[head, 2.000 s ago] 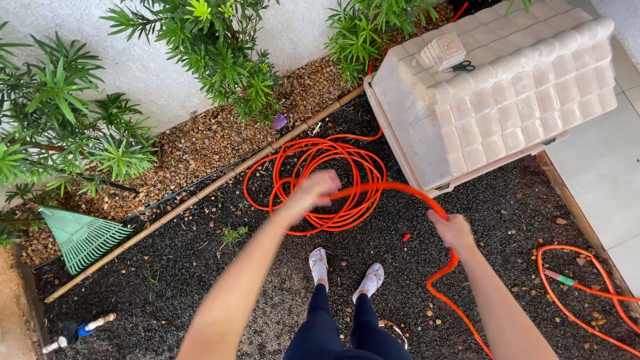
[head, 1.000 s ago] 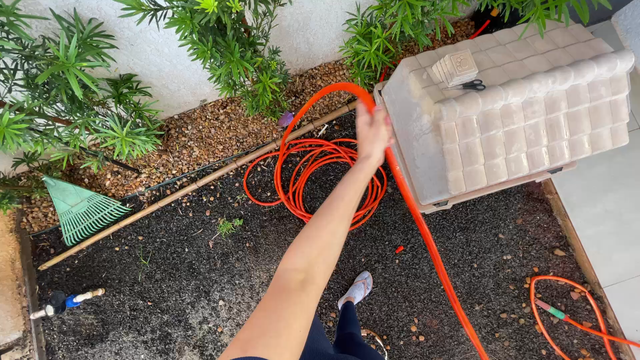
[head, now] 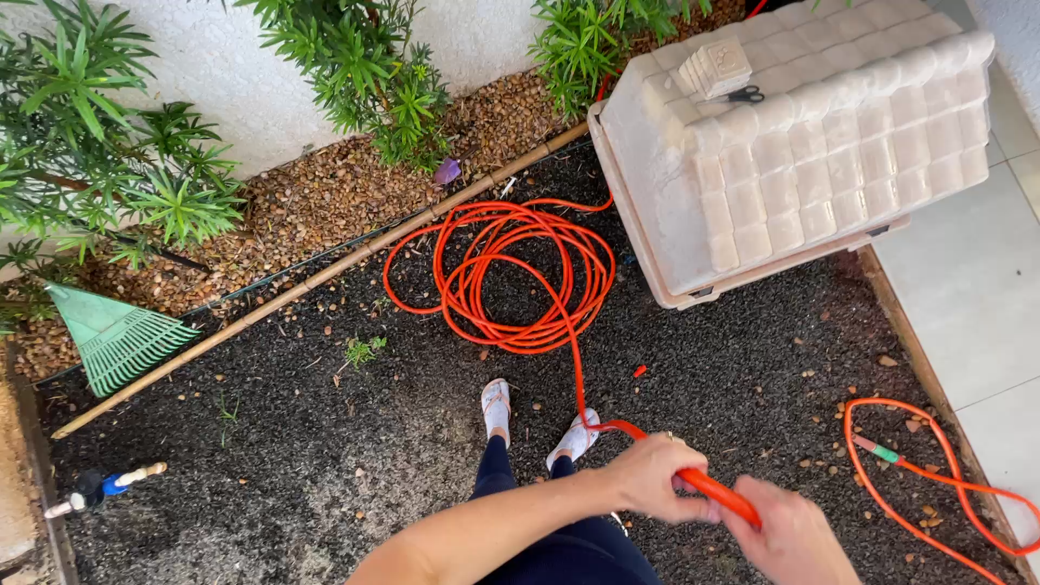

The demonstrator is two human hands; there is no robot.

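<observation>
My left hand (head: 662,478) grips an orange garden hose (head: 719,494) low in the view, with my right hand (head: 784,528) closed round the same stretch just to its right. From my left hand the hose runs up past my foot to a loose coil (head: 520,327) on the dark ground. A further loop of hose (head: 863,479), with a green and pinkish fitting (head: 877,448), lies at the right beside the paving edge.
A beige plastic pet house (head: 780,162) carries scissors (head: 746,95) on its roof. Alongside the gravel bed lie a bamboo pole (head: 325,276) and a green leaf rake head (head: 118,337). A tap-like pipe fitting (head: 106,485) stands lower left.
My left hand has come down from above the coil to near my right hand, which is back in view. The raised arc of hose has dropped, and more hose lies on the coil.
</observation>
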